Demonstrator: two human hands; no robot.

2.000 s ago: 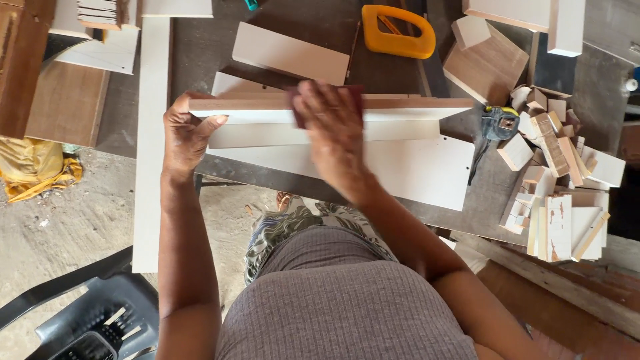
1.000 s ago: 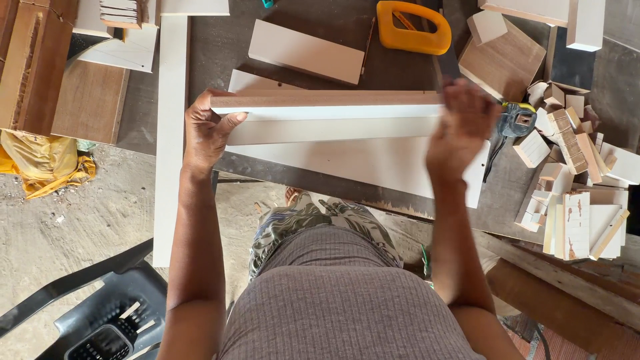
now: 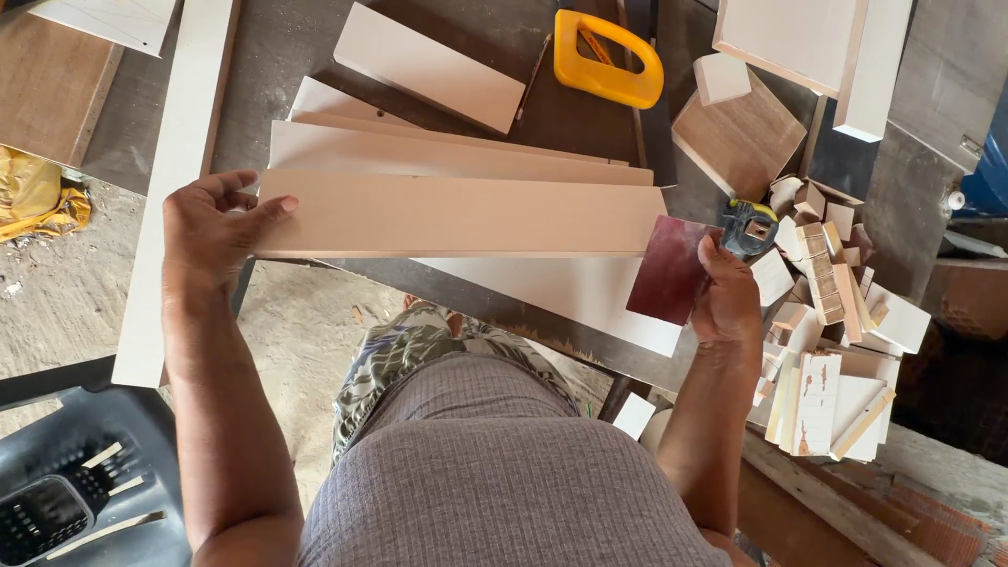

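Observation:
My left hand (image 3: 220, 228) grips the left end of a pale, flat board (image 3: 465, 216), thumb on its face and fingers behind. The board lies level across the view, broad face up, above other white boards (image 3: 551, 295). In my right hand (image 3: 724, 291) is a dark red sheet of sandpaper (image 3: 671, 270), pinched under the thumb; it overlaps or touches the board's right end, I cannot tell which. Just beyond that hand lies a tape measure (image 3: 748, 228). A yellow saw handle (image 3: 609, 59) rests farther back on the dark table (image 3: 268, 55).
Wood offcuts (image 3: 827, 260) are heaped at the right. A brown wooden block (image 3: 739, 130) and a short white board (image 3: 429, 67) lie farther back. One long white board (image 3: 177, 189) juts over the table edge at the left, near a black plastic chair (image 3: 87, 472).
The board was narrow edge up and now shows its broad face. My right hand, seen rubbing along its edge two seconds ago, is now beyond its right end with the sandpaper.

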